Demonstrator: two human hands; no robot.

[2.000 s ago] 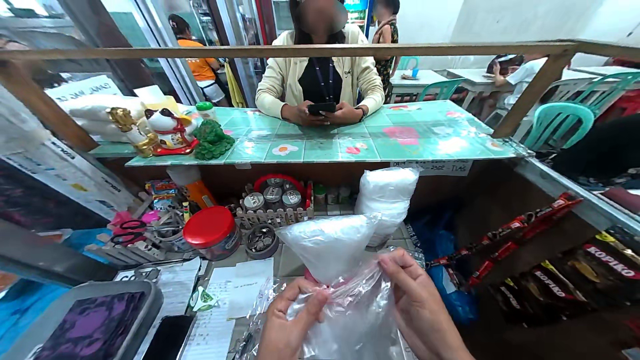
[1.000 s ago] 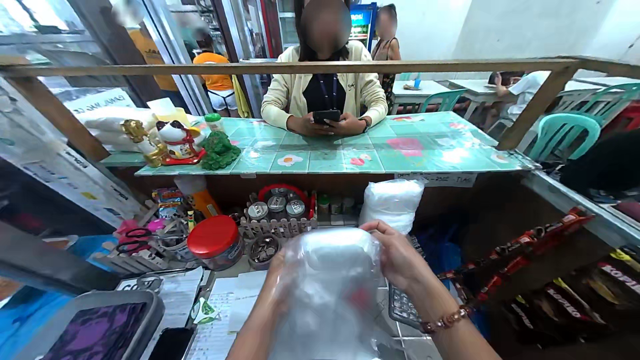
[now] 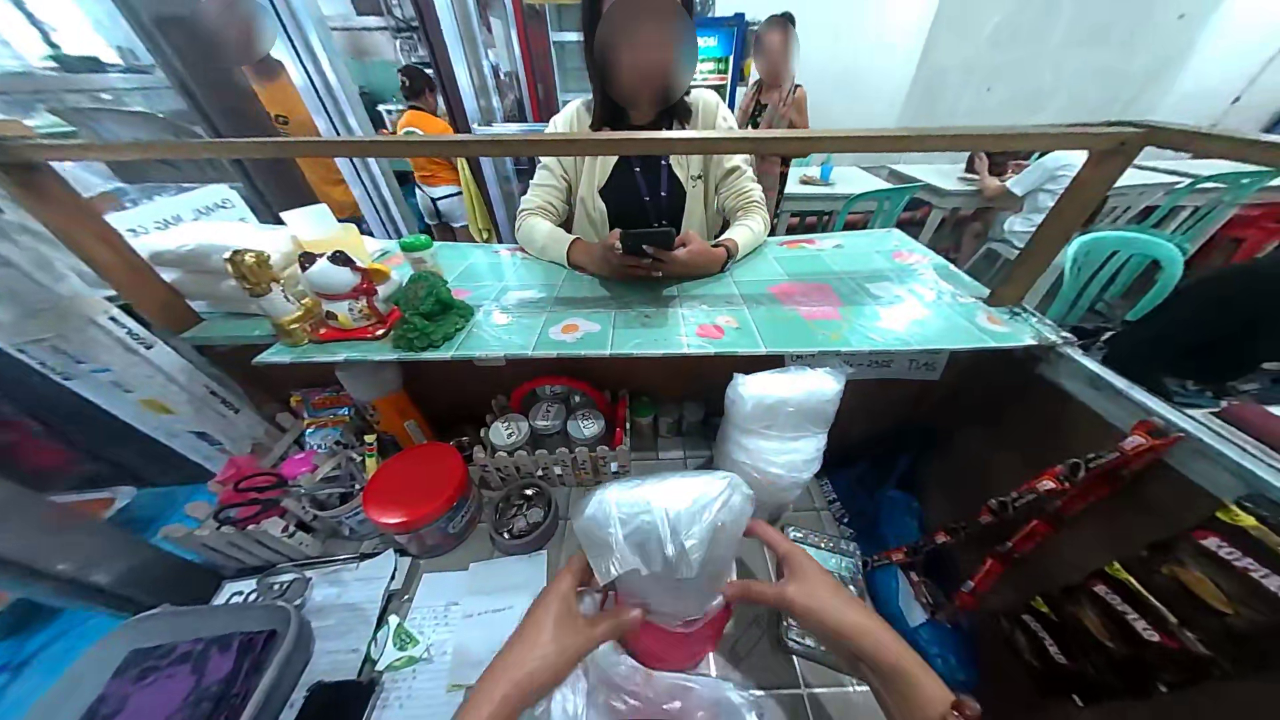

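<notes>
A container wrapped in clear plastic bags point(image 3: 665, 545), with a red lower part point(image 3: 680, 640), stands in front of me. My left hand point(image 3: 575, 630) rests against its left side, thumb near the red part. On the right side, the fingertips of my right hand point(image 3: 785, 575) touch the plastic. More loose clear plastic point(image 3: 650, 690) lies at its foot. Just behind stands a stack of bundled clear plastic bags point(image 3: 780, 430). Whether the wrapped container holds anything is hidden by the plastic.
A red-lidded jar point(image 3: 420, 495), a bowl of coins point(image 3: 523, 515), a picket-fence box of jars point(image 3: 550, 440) and scissors point(image 3: 250, 500) are at left. A person point(image 3: 645, 200) leans on the green counter point(image 3: 620, 330) with a phone. Coffee sachets point(image 3: 1120, 610) hang at right.
The plastic between my hands hung loose two seconds ago, then was held up as a rounded bag. Now my hands are at either side of the upright wrapped container.
</notes>
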